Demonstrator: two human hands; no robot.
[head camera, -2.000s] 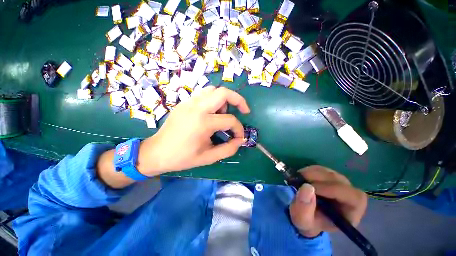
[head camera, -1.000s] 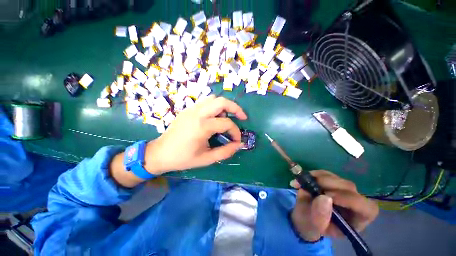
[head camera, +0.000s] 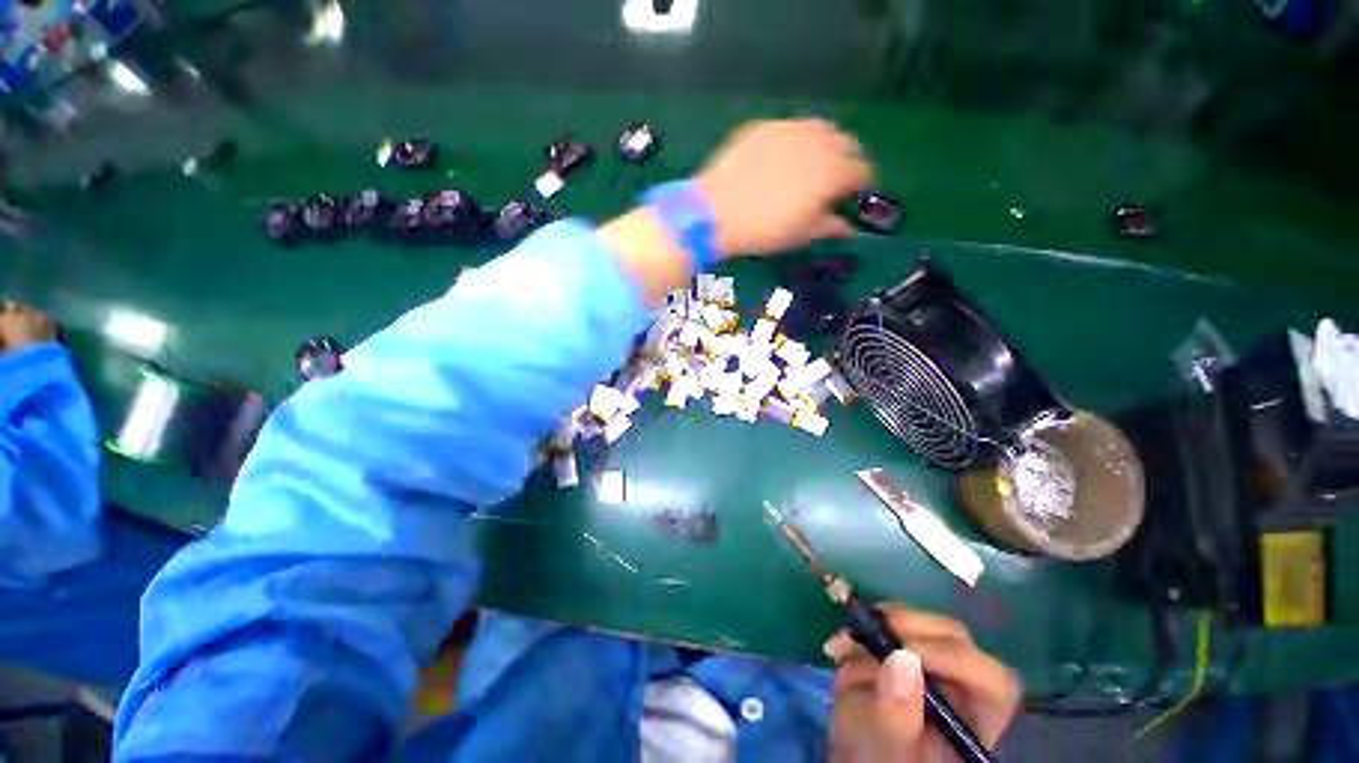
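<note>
My left hand (head camera: 790, 187), slightly blurred, reaches over the cell pile to the far side. Its fingertips are beside a dark device unit (head camera: 879, 210); whether they touch or grip it I cannot tell. My right hand (head camera: 927, 678) holds the black soldering iron (head camera: 869, 623), its tip above the mat, away from any unit. White battery cells (head camera: 730, 365) with yellow ends lie in a pile, partly hidden by my left sleeve. One cell (head camera: 613, 486) lies nearer me. A faint dark patch (head camera: 686, 525) is on the mat; I cannot tell what it is.
Dark units stand in a row (head camera: 365, 212) at the far left, with others (head camera: 637, 142) behind. The fan (head camera: 917, 373), brown tub (head camera: 1095, 485) and white-handled blade (head camera: 924, 525) are right. A solder spool (head camera: 164, 418) and another person's sleeve (head camera: 37, 462) are left.
My left hand has left the small unit in front of me and moved forward across the pile. The iron stays in my right hand. The view has shifted forward, showing more of the far bench.
</note>
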